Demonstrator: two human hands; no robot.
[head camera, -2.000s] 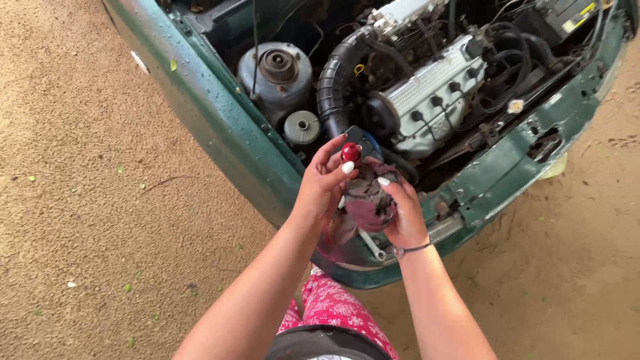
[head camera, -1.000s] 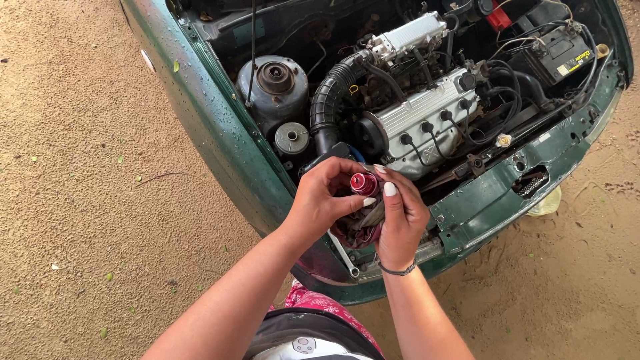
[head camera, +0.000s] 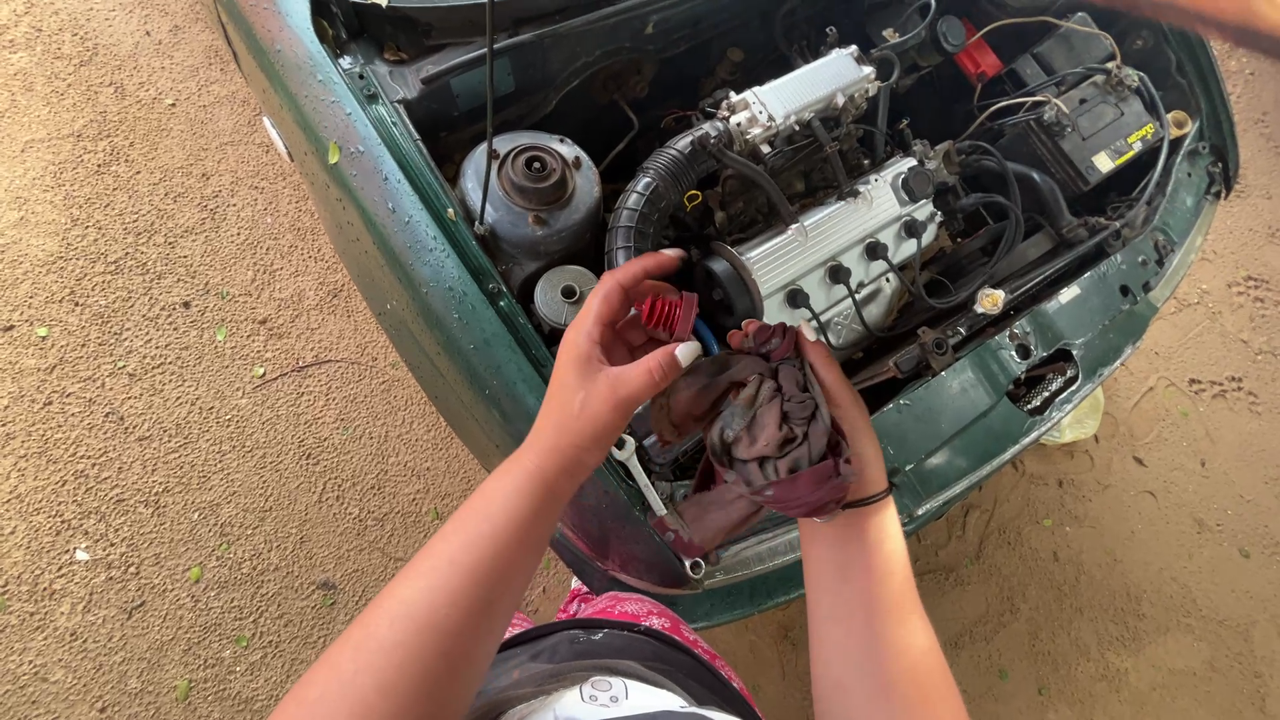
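Between the fingers and thumb of my left hand (head camera: 610, 355) is a small red ribbed part (head camera: 668, 315), like a cap or plug; its exact kind is unclear. My right hand (head camera: 845, 425) holds a crumpled, stained maroon rag (head camera: 775, 430), whose loose end hangs over the car's front edge. Both hands are above the front corner of a green car's open engine bay. A combination wrench (head camera: 645, 480) lies on that corner, partly covered by the rag. Behind my hands are the silver valve cover (head camera: 835, 250) and a black corrugated intake hose (head camera: 655, 190).
A strut tower (head camera: 535, 195) and a round metal-topped reservoir (head camera: 565, 296) stand beside the green fender (head camera: 400, 290). At the right are a black battery (head camera: 1100, 130) and the radiator cap (head camera: 990, 300). Part of another person's arm (head camera: 1210, 20) shows at the top right.
My hands have moved apart; they were together around the red part and rag one second ago. More of the rag and wrench now shows. Another person's arm has come into view.
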